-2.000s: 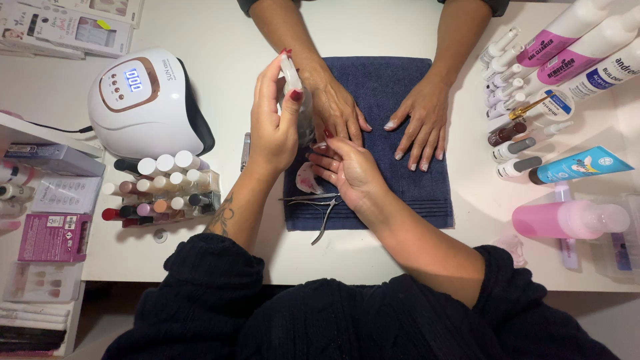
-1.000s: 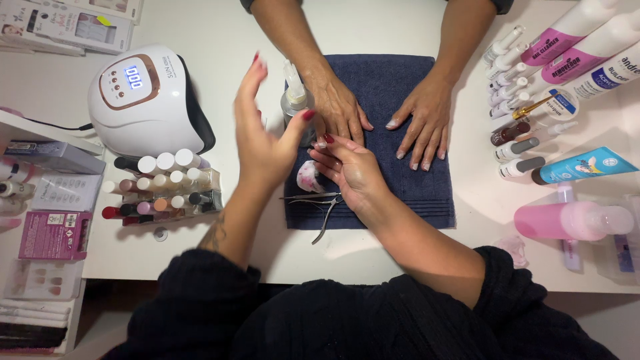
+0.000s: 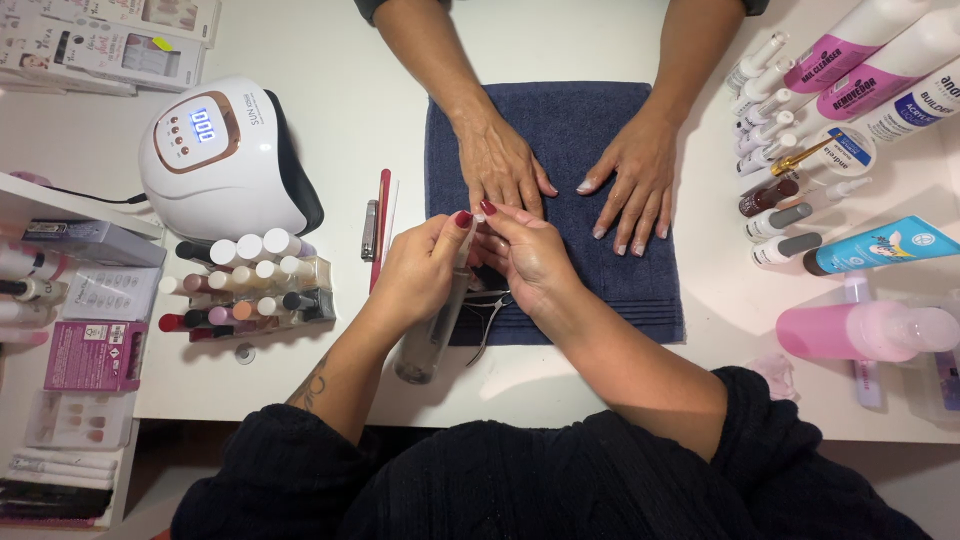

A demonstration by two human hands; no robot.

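Observation:
My left hand is closed around the upper part of a clear bottle, whose base points down toward me. Its red-nailed thumb meets my right hand at a pale fingertip of the other person's hand. My right thumb and fingers pinch that fingertip. The person's other hand lies spread on a navy towel. Metal nippers lie on the towel's near edge, partly hidden. A nail clipper and a red nail file lie left of the towel.
To the left stand a white nail lamp and a rack of polish bottles, beside a shelf of boxes. At right are several bottles, a blue tube, a gold-handled brush and a pink pump bottle.
My left hand has come down from its raised position to meet my right hand. The clear bottle, earlier on the far side of my right hand, now extends toward me.

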